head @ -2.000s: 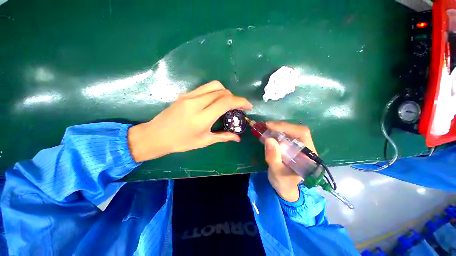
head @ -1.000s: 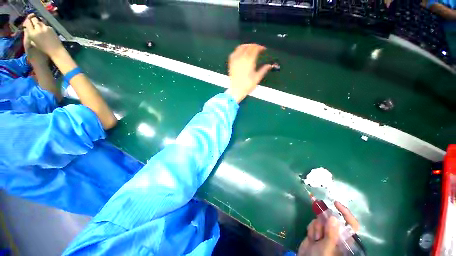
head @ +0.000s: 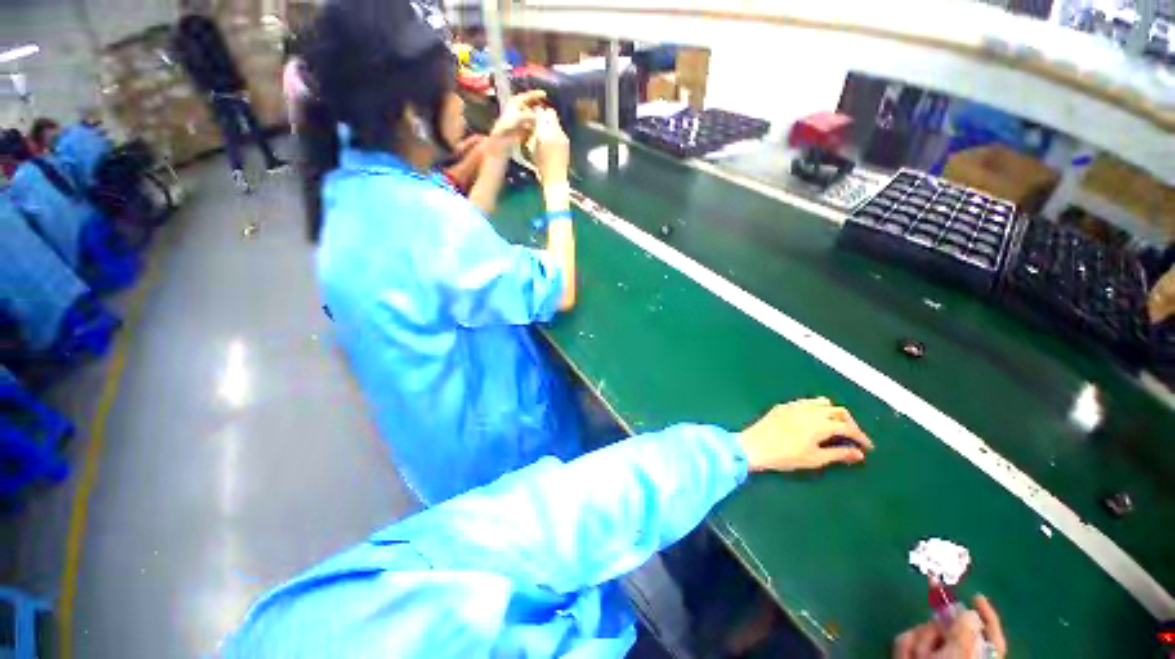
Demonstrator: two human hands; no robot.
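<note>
My left hand (head: 805,438) is over the green bench (head: 683,335), on the near side of the white strip, fingers bent; a dark spot shows at its fingertips, and I cannot tell whether it is a part or shadow. My right hand (head: 917,640), cut off by the bottom edge, is shut on the glue syringe (head: 945,603), whose red front points at a crumpled white tissue (head: 941,559). The needle is not clear. Small black round assemblies (head: 911,348) lie apart beyond the strip, another at the right (head: 1117,503).
A person in a blue smock (head: 425,283) works at the bench to my left, hands raised. Black compartmented trays (head: 934,222) stand along the far edge, with a red object (head: 821,130) behind. A small red light (head: 1166,637) shows at the lower right edge.
The view has swung left. My left hand has drawn back from beside an assembly beyond the strip to the near side. That assembly stays there. My right hand still holds the syringe by the tissue.
</note>
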